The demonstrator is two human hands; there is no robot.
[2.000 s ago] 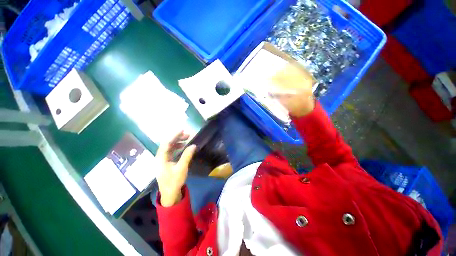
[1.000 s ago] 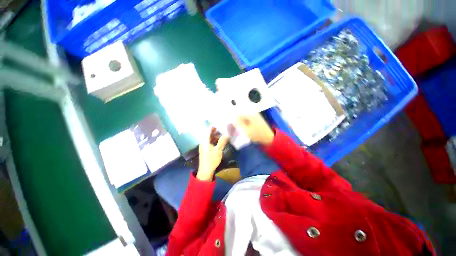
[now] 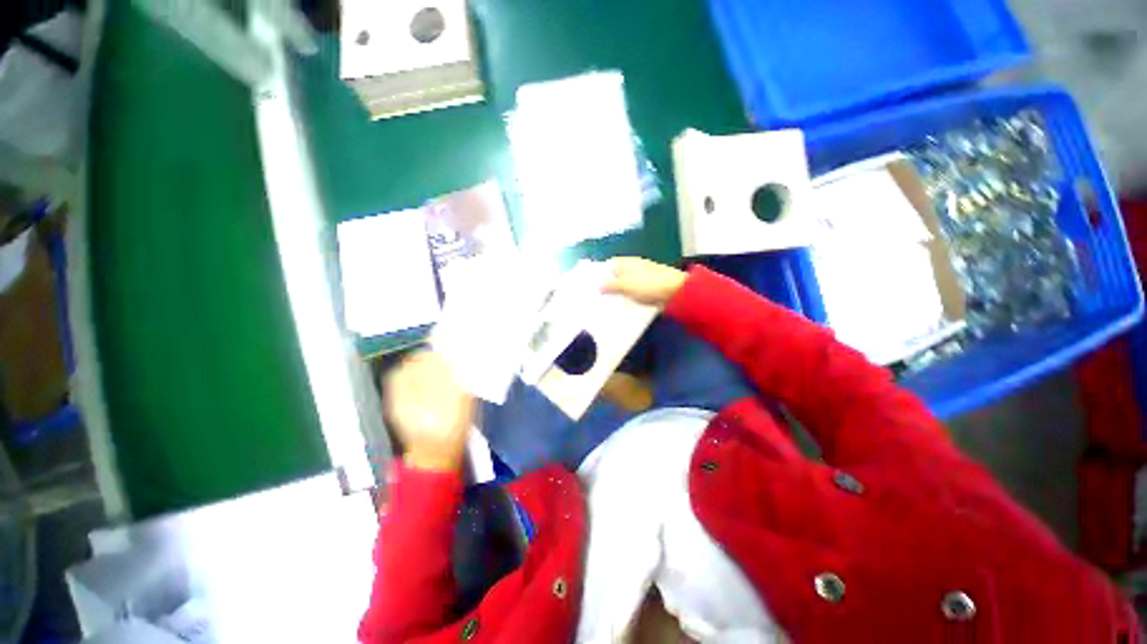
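Note:
My right hand (image 3: 645, 281) grips the upper edge of a tilted white punched card (image 3: 598, 346) over the lap. My left hand (image 3: 430, 405), blurred, is at the lower left edge of a plain white card (image 3: 476, 333) and seems to hold it; its fingers are not distinct. The two cards meet or overlap. A white leaflet stack (image 3: 385, 274) and purple-brown printed cards (image 3: 468, 233) lie at the bench edge. Shiny clear plastic bags (image 3: 576, 157) lie at bench centre under glare. A small pile of punched cards (image 3: 740, 170) is at right.
A thick punched-card stack (image 3: 415, 69) is at the far bench edge. A blue crate (image 3: 1006, 384) at right holds a carton of white cards (image 3: 881, 258) and a silvery heap (image 3: 1006, 214). A blue bin (image 3: 868, 50) is behind it. White sheets (image 3: 252, 566) are at lower left.
My right hand has come from the crate side to the lap and now holds the punched card. My left hand has moved left with a white card. The view has shifted, moving the bench left and up.

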